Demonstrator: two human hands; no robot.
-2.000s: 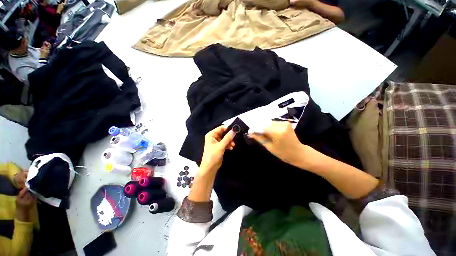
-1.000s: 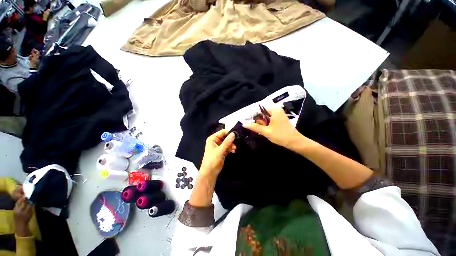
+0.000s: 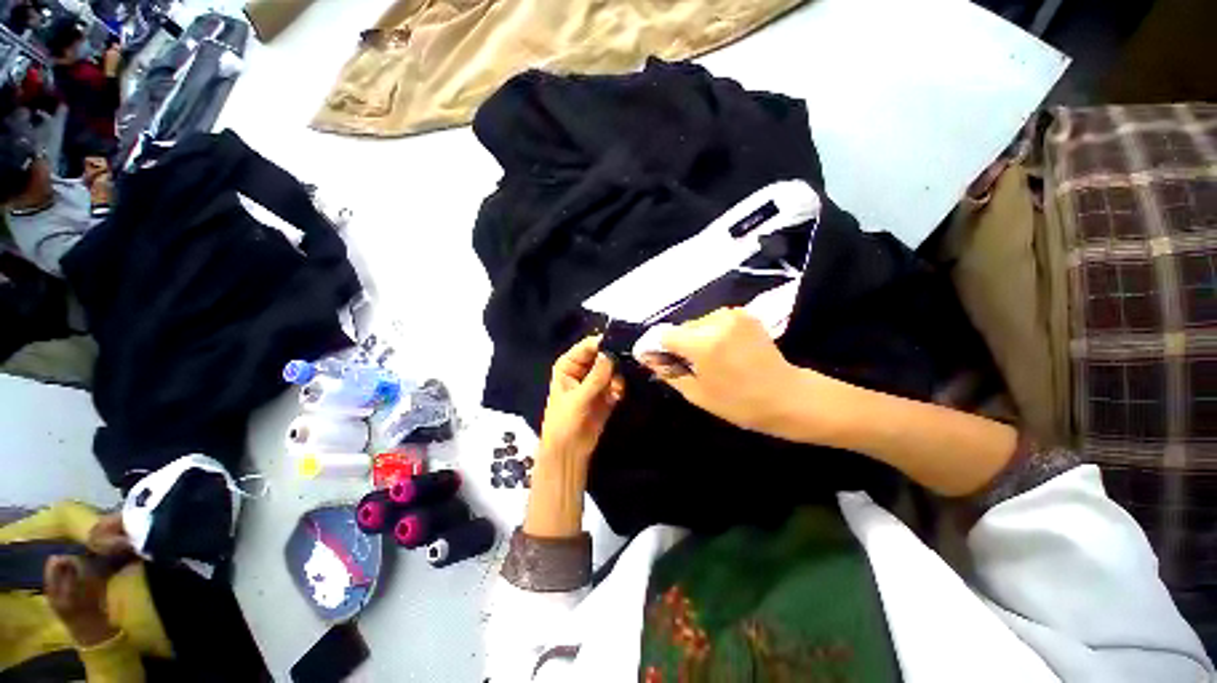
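Note:
A black garment lies heaped in front of me, its white waistband lining with a small dark label showing. My left hand pinches the black waistband edge at its left end. My right hand is curled close beside it, on the garment, around a small dark tool that looks like thread snips; its tips are mostly hidden by cloth and fingers. No needle or thread can be made out at my fingertips.
Left of my left hand are loose dark buttons, black cones, white cones, a bottle, a red packet and a blue-grey dish. Tan cloth lies at the far edge, plaid garments at right. A person in yellow sleeves works at lower left.
My right hand has turned and lowered, and the dark blades that pointed up above it no longer show there. My left hand still pinches the waistband. The view has shifted slightly.

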